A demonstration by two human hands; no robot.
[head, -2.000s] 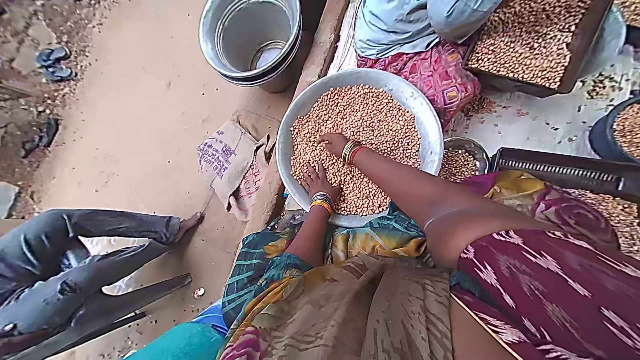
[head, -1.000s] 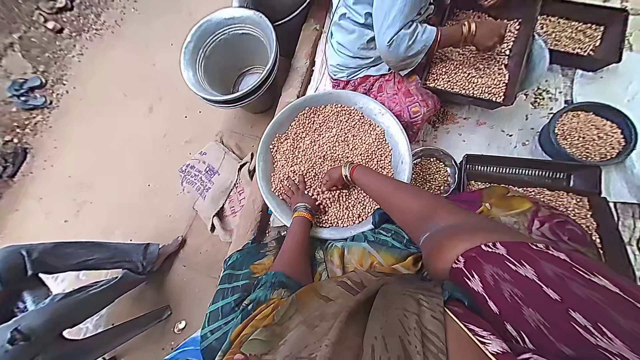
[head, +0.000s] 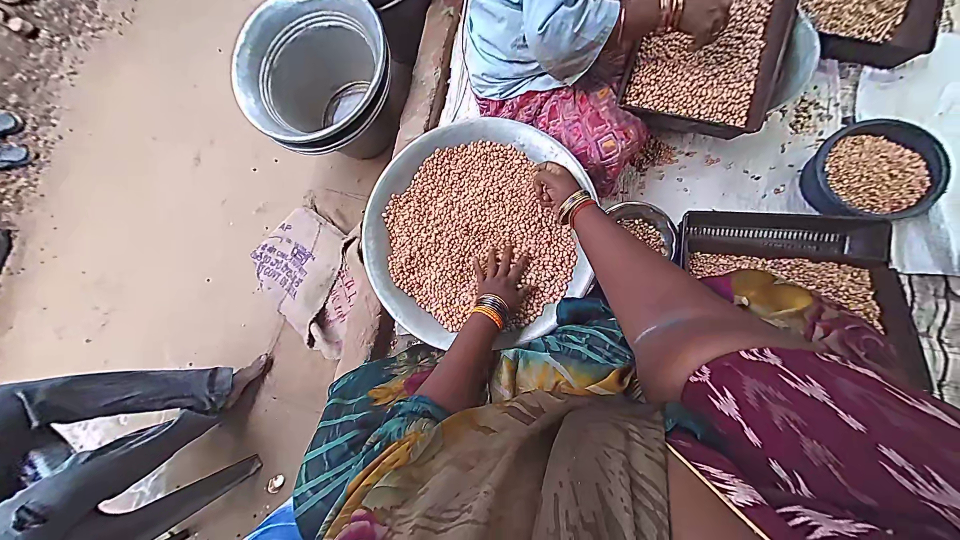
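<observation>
A wide, round metal basin (head: 381,292) rests at my lap, holding a broad layer of tan peanut kernels (head: 465,217). My left hand (head: 501,283) lies on the kernels near the basin's lower edge, fingers spread, with bangles at the wrist. At the basin's right rim is my right hand (head: 553,186), its fingers curled; whether kernels are inside them cannot be seen. A smaller metal bowl (head: 670,225) with kernels stands right of the basin, partly behind my right forearm.
Stacked metal tubs (head: 247,82) stand upper left, beside a printed sack (head: 300,277). Another person's hand (head: 705,19) is over a dark crate (head: 776,60) of kernels. At right are a black tub (head: 814,176) and a black crate (head: 795,232). A person's legs (head: 127,397) are lower left.
My right hand has moved from the middle of the kernels to the basin's right rim, and its fingers are now curled. My left hand remains on the kernels.
</observation>
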